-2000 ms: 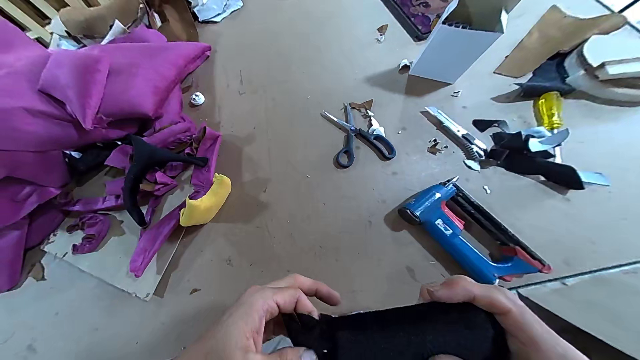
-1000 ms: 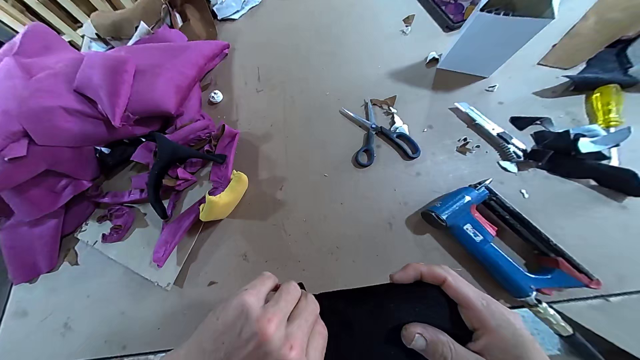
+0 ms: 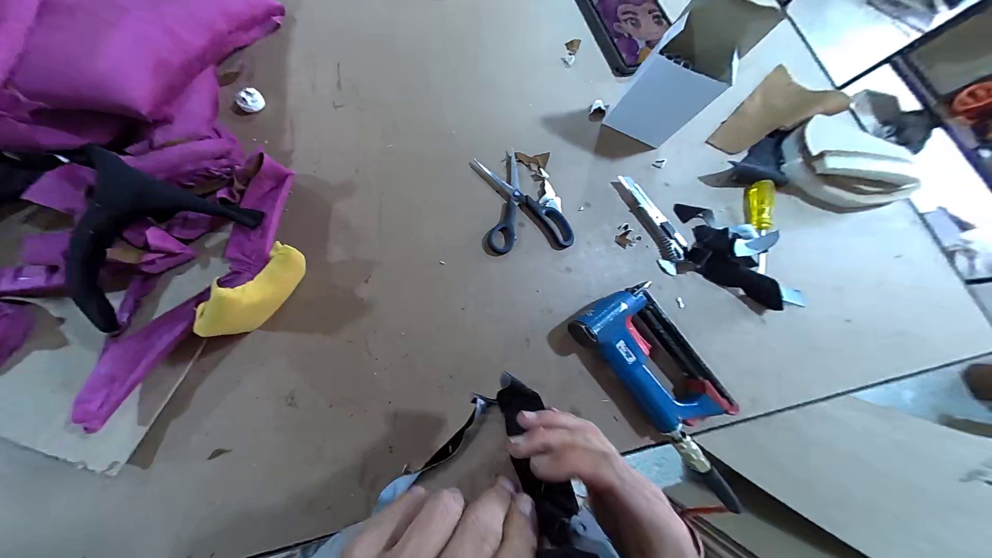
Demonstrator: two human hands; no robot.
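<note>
At the bottom edge, both my hands hold a piece covered in black fabric [image 3: 521, 403], its brownish inner side turned up. My left hand [image 3: 457, 523] presses its fingers on the lower part of the piece. My right hand [image 3: 570, 457] grips the black fabric edge from the right, with the fingers curled over it. The lower end of the piece is hidden. A blue pneumatic stapler [image 3: 635, 360] lies to the right of my hands. Scissors [image 3: 515, 198] with black handles lie partly spread beyond them.
Magenta fabric [image 3: 132, 62], a black padded piece [image 3: 116, 209] and a yellow padded piece [image 3: 252, 298] are at left. A utility knife [image 3: 651, 221], a yellow-handled screwdriver [image 3: 759, 205], black scraps [image 3: 736, 279], a white box [image 3: 666, 93] and a foam-like block [image 3: 852, 167] stand or lie at right.
The black-covered piece, lengthwise across the bottom before, is now turned with its brownish inner side showing. My right hand has changed its grip and shifted with it.
</note>
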